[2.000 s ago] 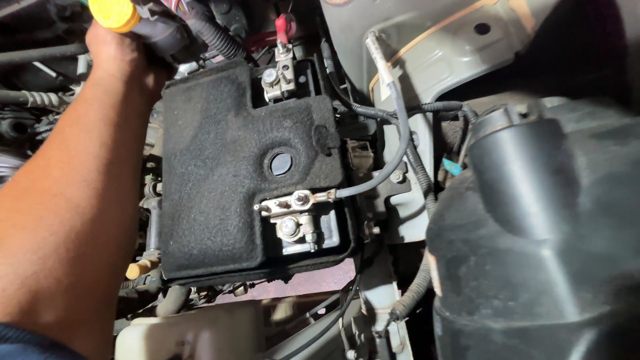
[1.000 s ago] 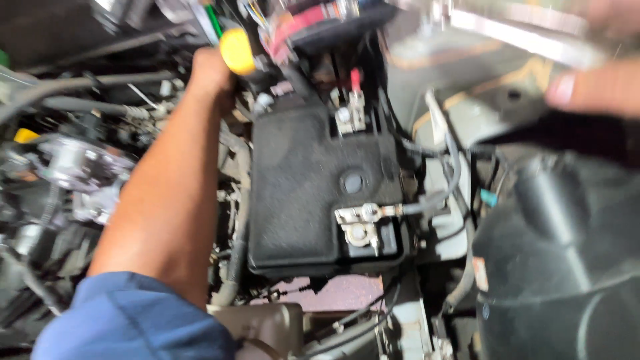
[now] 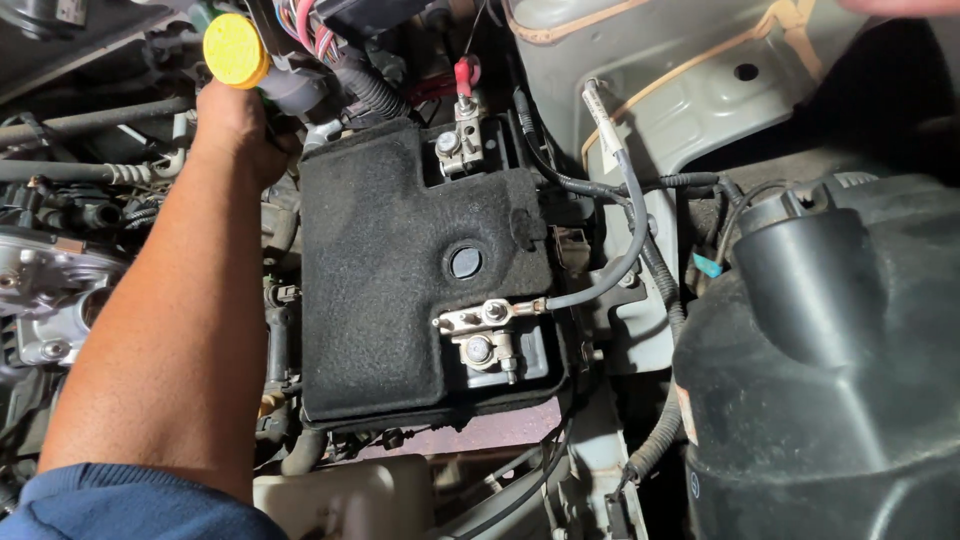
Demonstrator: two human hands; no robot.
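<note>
My left hand [image 3: 244, 131] reaches down beside the yellow cap [image 3: 235, 51] of a reservoir, left of the car battery; its fingers are mostly hidden, so what they hold cannot be told. A blurred strip of skin, probably my right hand [image 3: 900, 6], shows at the top right edge. A black felt-like cover [image 3: 367, 277] surrounds the battery. The upper battery terminal clamp [image 3: 459, 142] has a red-sleeved lug [image 3: 465, 75] beside it. A grey cable [image 3: 600, 289] joins the lower terminal clamp [image 3: 480, 330].
A large black plastic housing [image 3: 795, 375] fills the lower right. Wiring in corrugated conduit [image 3: 664, 277] runs between it and the battery. Engine parts and hoses [image 3: 52, 277] lie left of my forearm. A bundle of coloured wires [image 3: 315, 34] is above the battery.
One second ago a blurred hand and a long, shiny object showed at the upper right; now only a strip of skin remains at the edge. My left hand stays near the yellow cap.
</note>
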